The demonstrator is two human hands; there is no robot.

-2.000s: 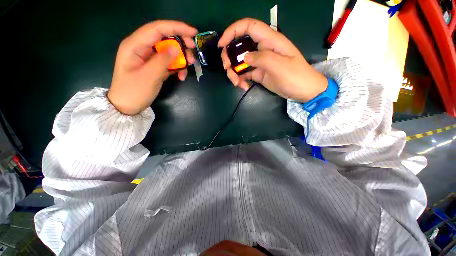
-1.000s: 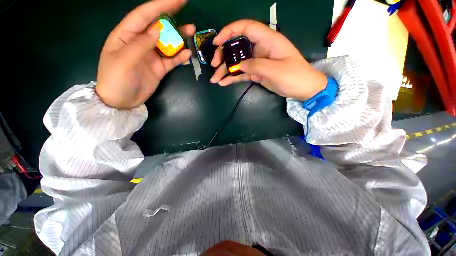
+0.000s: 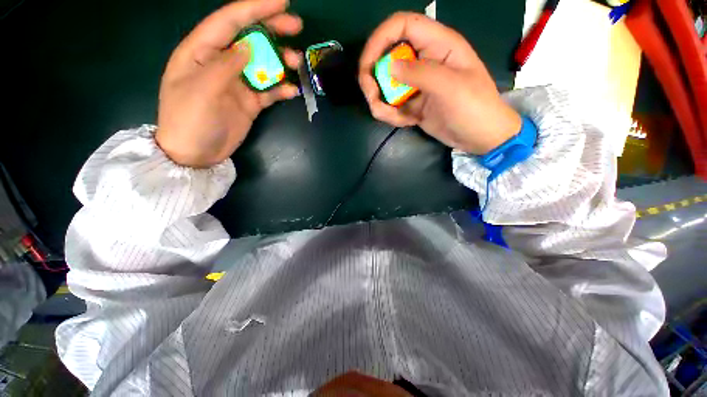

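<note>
My left hand [image 3: 213, 93] holds a smartwatch unit [image 3: 262, 60] by its edges, its screen lit pale cyan-green with an orange-yellow patch low down. My right hand [image 3: 442, 85] holds a second smartwatch unit [image 3: 384, 76], its screen cyan-green with orange along the edges and my thumb over part of it. Between the hands, a small dark piece with a shiny edge [image 3: 316, 66], perhaps a fixture, sits on the dark green mat [image 3: 291, 174]. A silver strip [image 3: 309, 97] is beside it. A thin black cable [image 3: 363, 177] runs to the mat's near edge.
A red and black marker [image 3: 535, 37] lies on paper sheets [image 3: 572, 62] at the right. Beyond them is a red tray [image 3: 671, 77]. A blue wrist strap [image 3: 512, 149] with a blue cord is on my right wrist. Red and black leads [image 3: 35, 252] are at the far left.
The right unit's screen has changed from dark with an orange bar to cyan-green and orange. My right hand has moved slightly right. The left screen went from orange to mostly cyan-green, and that hand rose.
</note>
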